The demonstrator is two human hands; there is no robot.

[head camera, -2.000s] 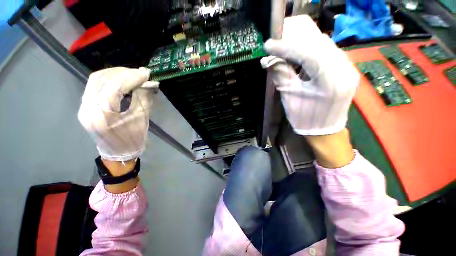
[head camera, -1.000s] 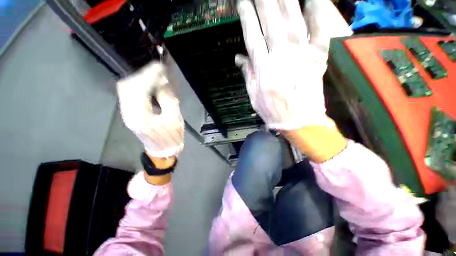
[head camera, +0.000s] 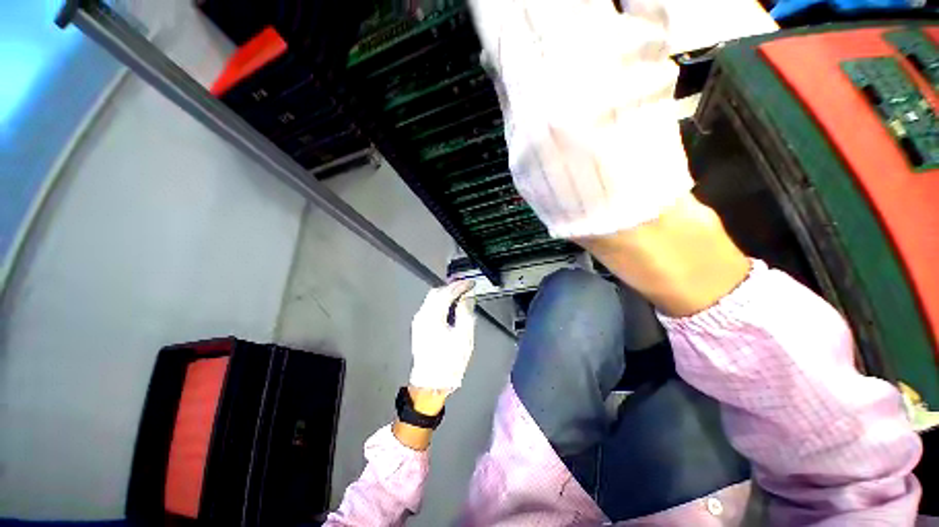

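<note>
The black slotted rack, with many green circuit boards stacked inside, stands in front of my knees. My right hand, in a white glove, is large over the rack's upper right side. Its fingertips are hidden or cut off by the top edge, so its hold cannot be told. My left hand, gloved with a black band at the wrist, is low beside the rack's base. Its fingers are curled close to the metal base edge; whether they grip it cannot be told.
At right, green boards lie on the orange-red mat of the green-topped table. A black bin with red inside is on the floor at lower left. More black bins stand behind a slanting metal bar. Blue material shows at top right.
Both hands have left the top board's edge, which they held two seconds ago. My left hand has moved down and right to the rack's base. My right hand has moved up over the rack.
</note>
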